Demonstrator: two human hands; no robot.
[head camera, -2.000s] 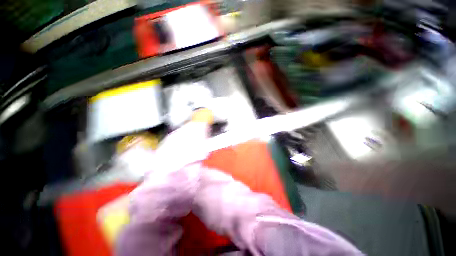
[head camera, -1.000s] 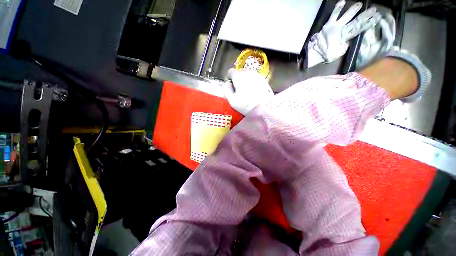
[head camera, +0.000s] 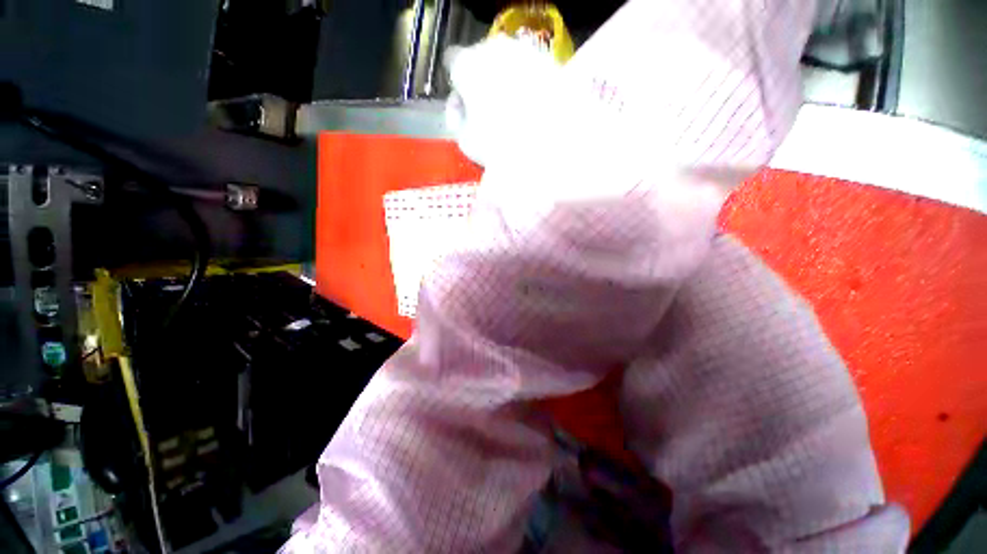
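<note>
My left hand (head camera: 474, 92), in a white glove, is at the upper centre, blurred by glare and partly covered by a pink checked sleeve. Its fingers cannot be made out. A small yellow ring (head camera: 557, 38) lies just beyond it, against or very near the hand; whether it is gripped cannot be told. My right hand is not visible; a pink sleeve runs off the top edge. A white sheet with rows of dots (head camera: 417, 233) lies on the red mat (head camera: 866, 281), partly under the sleeve.
A pale metal rail (head camera: 909, 162) runs along the mat's far edge, with dark rails beyond. At left are a slotted metal bracket (head camera: 41, 243), a dark cable (head camera: 200, 243) and a black unit with a yellow edge (head camera: 135, 400). Part of a whitish glove shows at the upper right.
The view has tipped down towards the mat. The right wrist and the white panel have left the top of the picture. The left hand is still beside the yellow ring.
</note>
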